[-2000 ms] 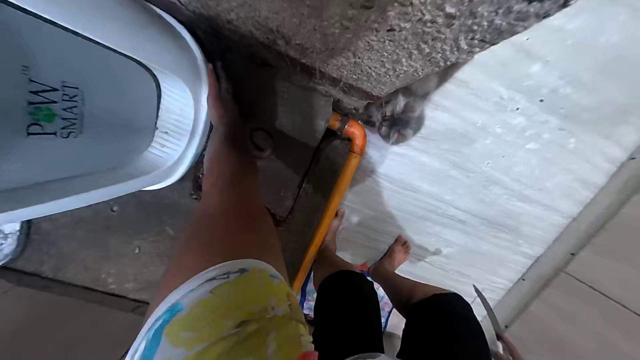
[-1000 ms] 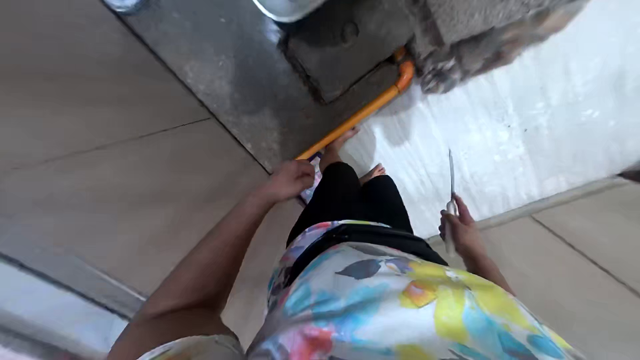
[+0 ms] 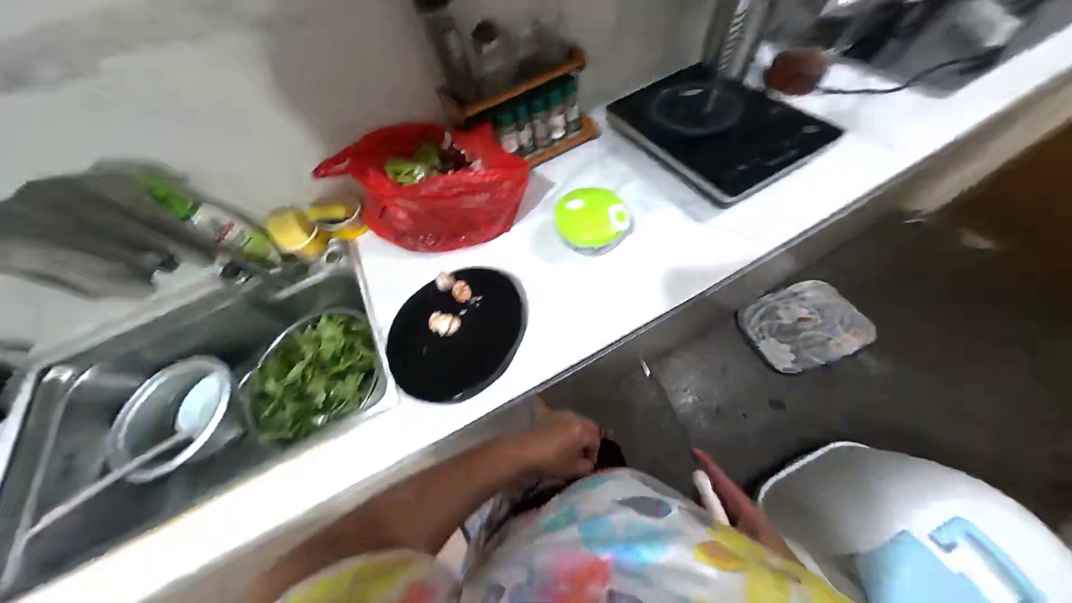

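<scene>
My left hand (image 3: 563,444) is closed in front of my waist, just below the counter's edge; whether something is in it cannot be told. My right hand (image 3: 737,502) grips a knife by its white handle (image 3: 710,496), the blade pointing away from me. On the white counter, beside the sink, a black round plate (image 3: 444,368) holds several garlic pieces (image 3: 445,323). Behind it stands a red plastic bag (image 3: 444,209) with vegetables inside. A green-lidded food chopper (image 3: 592,219) sits to the right of the plate. Leafy greens (image 3: 316,377) fill a bowl in the sink.
The steel sink (image 3: 75,494) also holds a metal pot (image 3: 172,419). An induction cooktop (image 3: 724,126) and a spice rack (image 3: 544,121) stand at the back. A white plastic container (image 3: 904,494) is close on my right. A mat (image 3: 806,325) lies on the floor.
The view has swung from the floor to the counter and sink. The knife is still in my right hand. My left hand, against the white container two seconds ago, is at my waist.
</scene>
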